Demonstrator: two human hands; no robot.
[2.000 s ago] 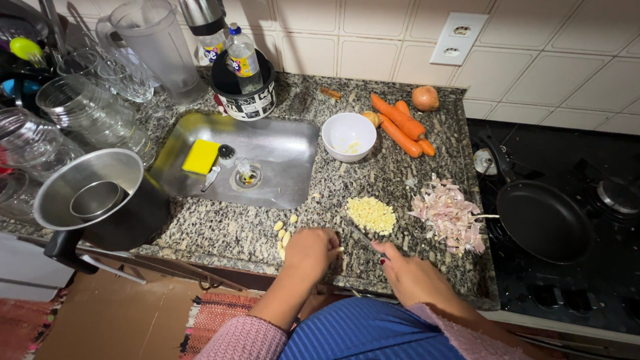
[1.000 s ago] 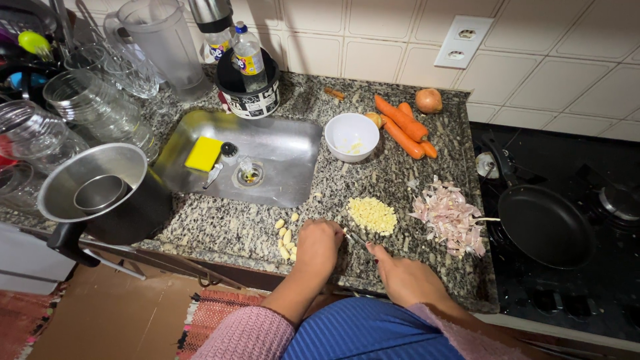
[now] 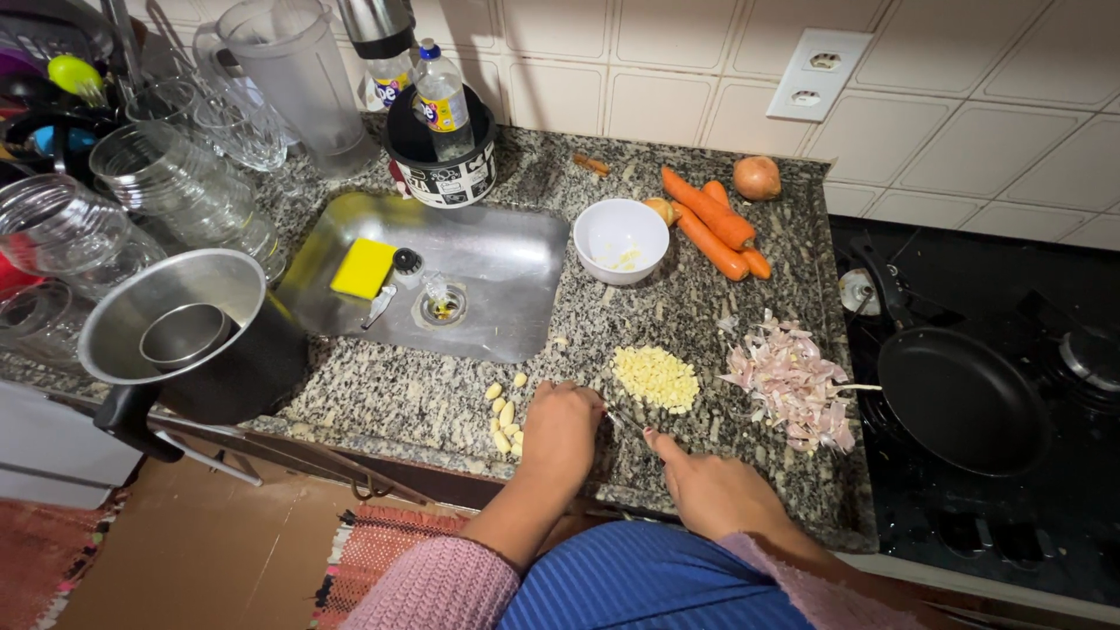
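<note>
My right hand point(image 3: 717, 490) grips a small knife point(image 3: 626, 422), its blade pointing left toward my other fingers. My left hand point(image 3: 564, 429) rests on the granite counter with its fingertips bent down at the blade; whatever lies under them is hidden. Whole peeled garlic cloves point(image 3: 504, 415) lie just left of that hand, partly covered by it. Beyond the knife is a pile of chopped garlic point(image 3: 656, 378). Pinkish garlic skins point(image 3: 792, 381) are heaped at the counter's right side. A white bowl point(image 3: 621, 241) with a few pale bits inside stands farther back.
A steel sink point(image 3: 525, 289) holds a yellow sponge point(image 3: 363, 268). Left of it stand a deep pot point(image 3: 254, 367) and glass jars point(image 3: 184, 184). Carrots point(image 3: 713, 223) and an onion point(image 3: 757, 178) lie at the back. A black frying pan point(image 3: 962, 402) sits on the stove at right.
My right hand has stayed on the knife near the chopped garlic. My left hand remains beside it, its fingers slightly shifted. The bowl, carrots and skins have not moved.
</note>
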